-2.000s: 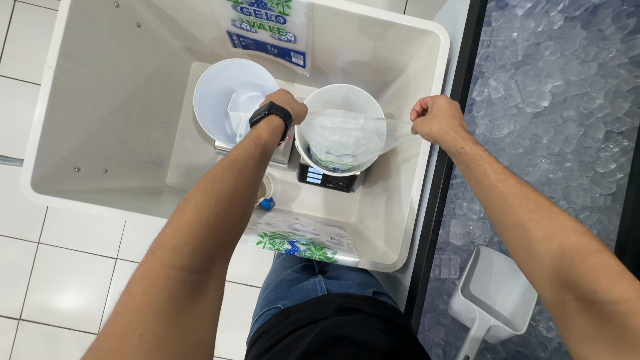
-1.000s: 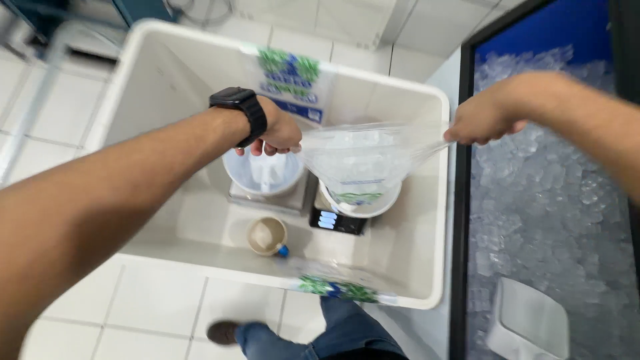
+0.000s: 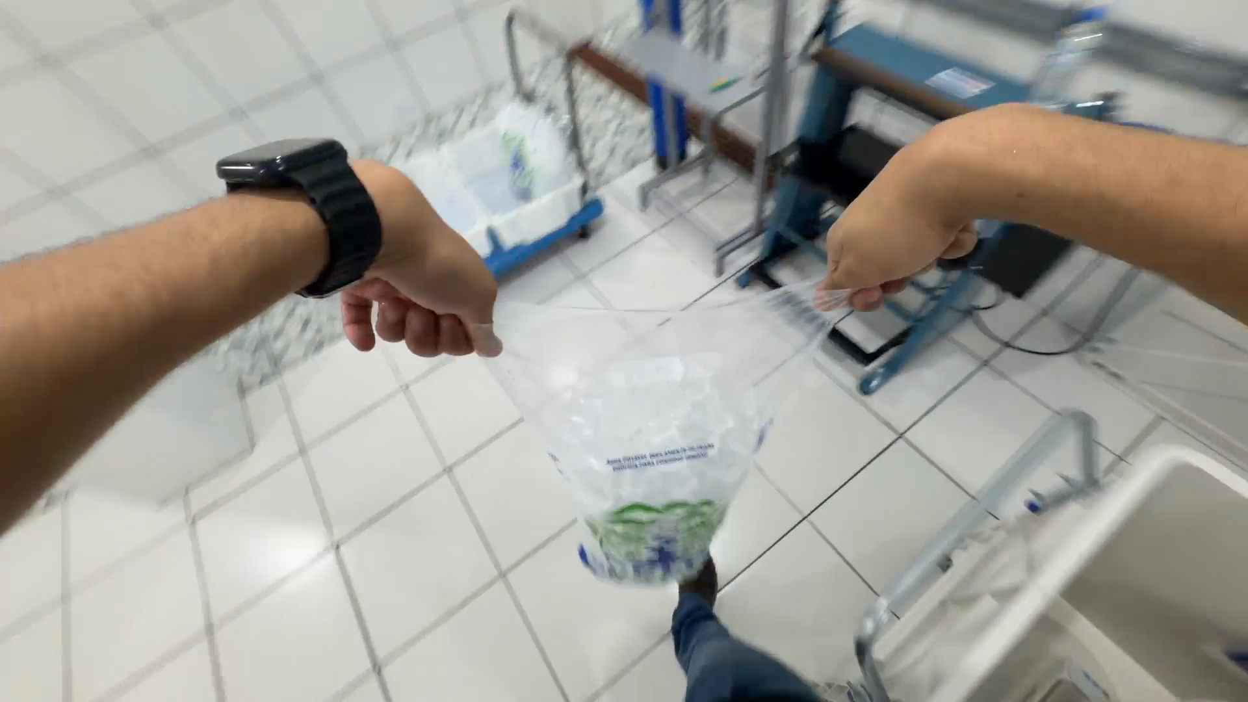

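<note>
A clear plastic bag of ice cubes (image 3: 653,458) with green and blue print hangs between my hands, above the tiled floor. My left hand (image 3: 419,263), below a black wristwatch (image 3: 302,210), pinches the left corner of the bag's mouth between thumb and finger, the other fingers curled. The right corner of the mouth is gripped by my right hand (image 3: 892,219). Between them the top edge is stretched wide, and the ice lies in the lower part of the bag.
At the lower right stands a large white plastic tub (image 3: 1102,556) beside a metal rail (image 3: 975,517). A blue wheeled trolley (image 3: 546,239) carries white crates with bagged ice. Farther back are a blue metal stand (image 3: 809,185) and a grey-topped bench (image 3: 692,63). My foot (image 3: 698,580) is below the bag.
Both hands have lifted the bag out of the white bucket and away from the tub. The view has swung round to the floor and trolley.
</note>
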